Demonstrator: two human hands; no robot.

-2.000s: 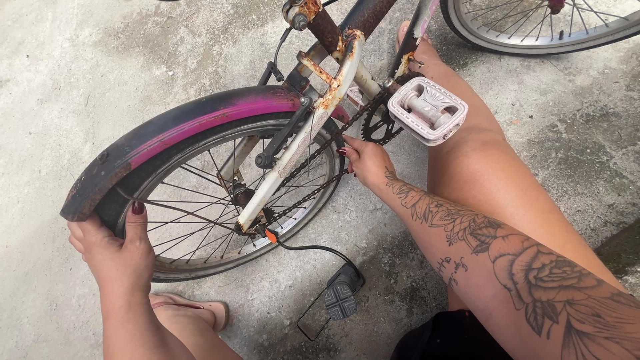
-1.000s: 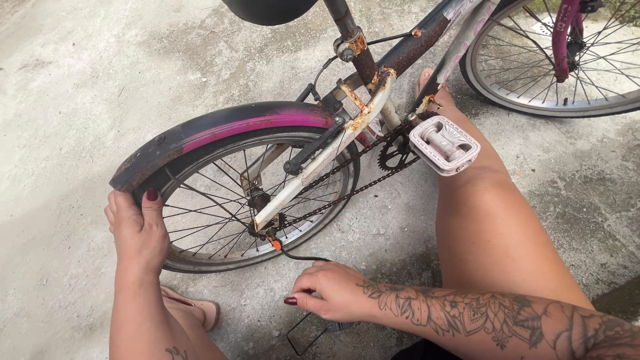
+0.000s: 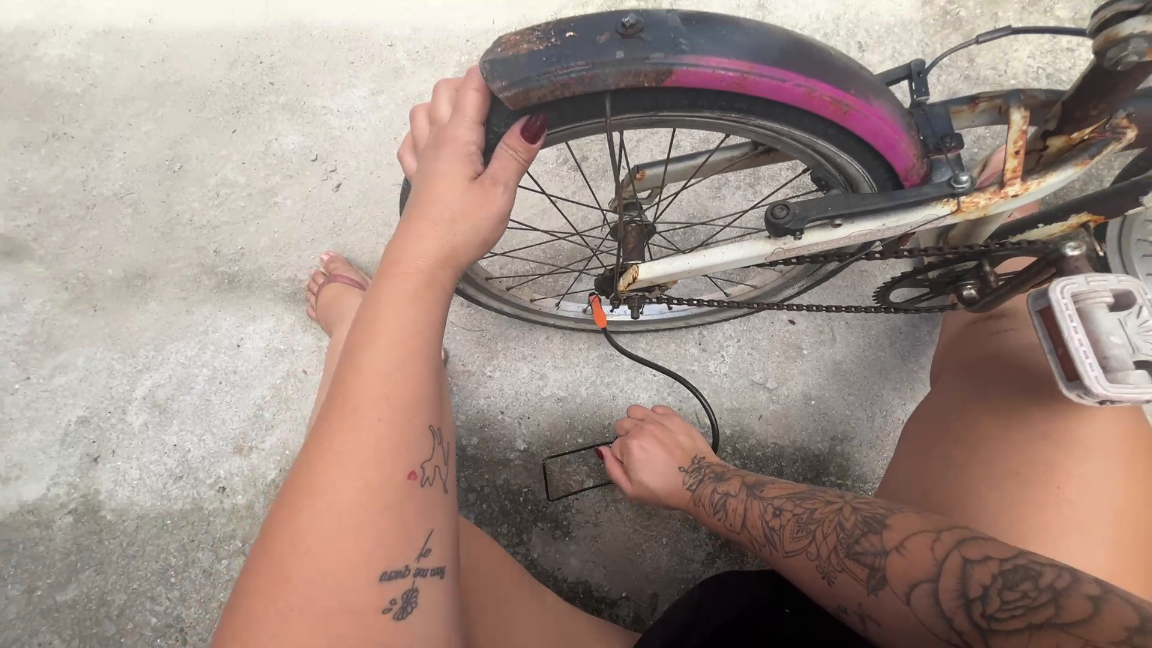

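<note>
My left hand (image 3: 468,171) grips the rear tyre just below the end of the black and pink mudguard (image 3: 720,67), thumb on the near side. By the hub of the bicycle's rear wheel (image 3: 634,234), an orange-tipped hose connector (image 3: 598,310) joins a black hose (image 3: 670,373) that curves down to my right hand (image 3: 652,454). That hand is closed over the body of a small pump, which it mostly hides; the pump's black wire foot frame (image 3: 567,475) sticks out to the left. The bicycle chain (image 3: 792,307) runs right to the chainring.
A white pedal (image 3: 1102,337) juts out at the right, above my bare leg. The rusty white frame tube (image 3: 765,252) runs from the hub toward the upper right. My feet and legs flank the wheel on the concrete ground (image 3: 180,270).
My right hand has left the area by the chain and chainring and come down onto the pump. My left hand stays at the rear tyre. The view has shifted toward the rear wheel.
</note>
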